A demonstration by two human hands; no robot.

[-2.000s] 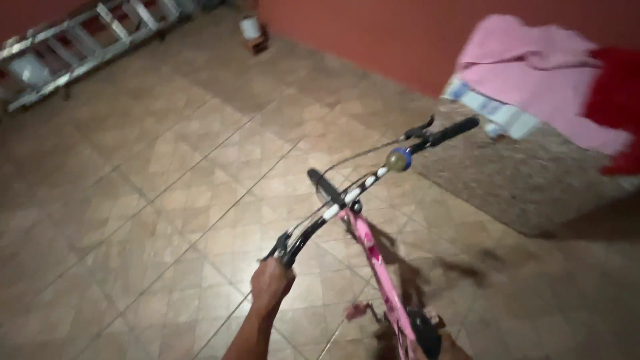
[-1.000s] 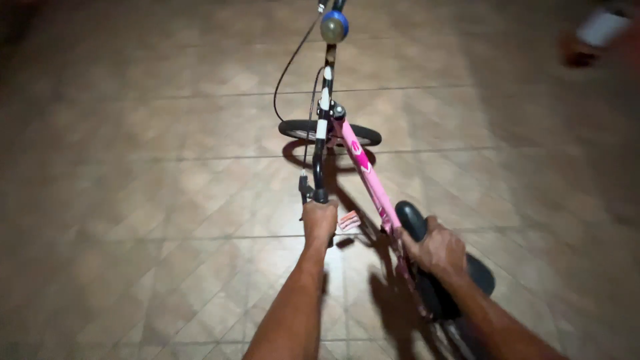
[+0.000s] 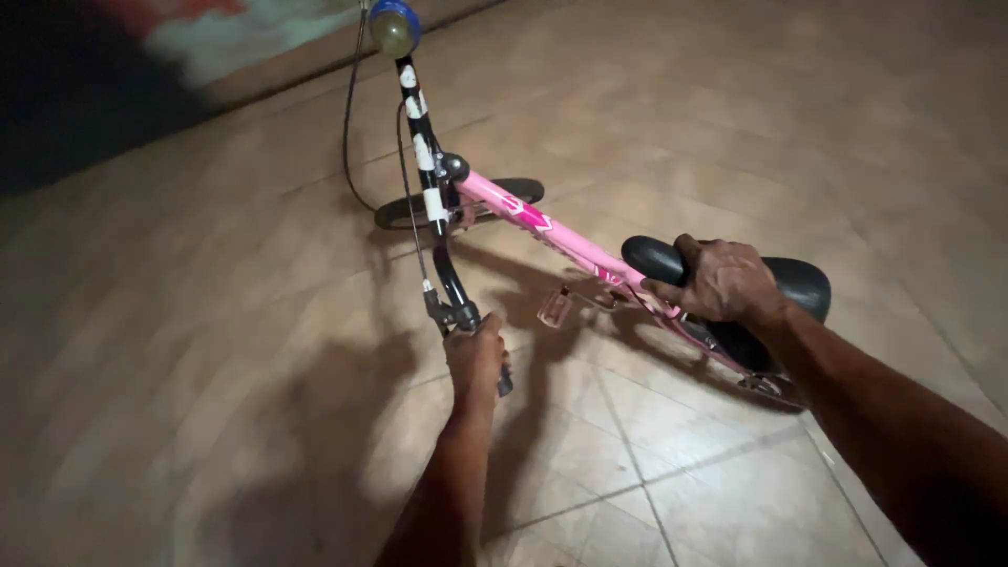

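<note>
A small pink bicycle point(image 3: 551, 232) leans at a tilt on its wheels. My left hand point(image 3: 476, 358) is closed around the grip at the near end of its black handlebar point(image 3: 447, 272), just behind the brake lever mount. My right hand point(image 3: 728, 279) clasps the black saddle point(image 3: 799, 287) from above, its fingers near the pink frame. White patches mark the handlebar, and a blue bell-like ball point(image 3: 394, 30) sits farther along it. The front wheel point(image 3: 516, 191) lies beyond the frame, turned sideways. A pink pedal point(image 3: 555, 307) hangs below the frame. The handlebar's far end is out of view.
Beige floor tiles point(image 3: 787, 157) with dark joints spread around the bicycle. At the upper left is a wall base point(image 3: 299, 71) with a dark area and blurred red and pale green patches beside it. Shadows of the arms and bicycle fall on the tiles.
Two seconds ago only my left hand was seen on the bicycle; my right hand has since come onto the saddle. The view has swung round strongly; the ladder and pink cloth are out of view.
</note>
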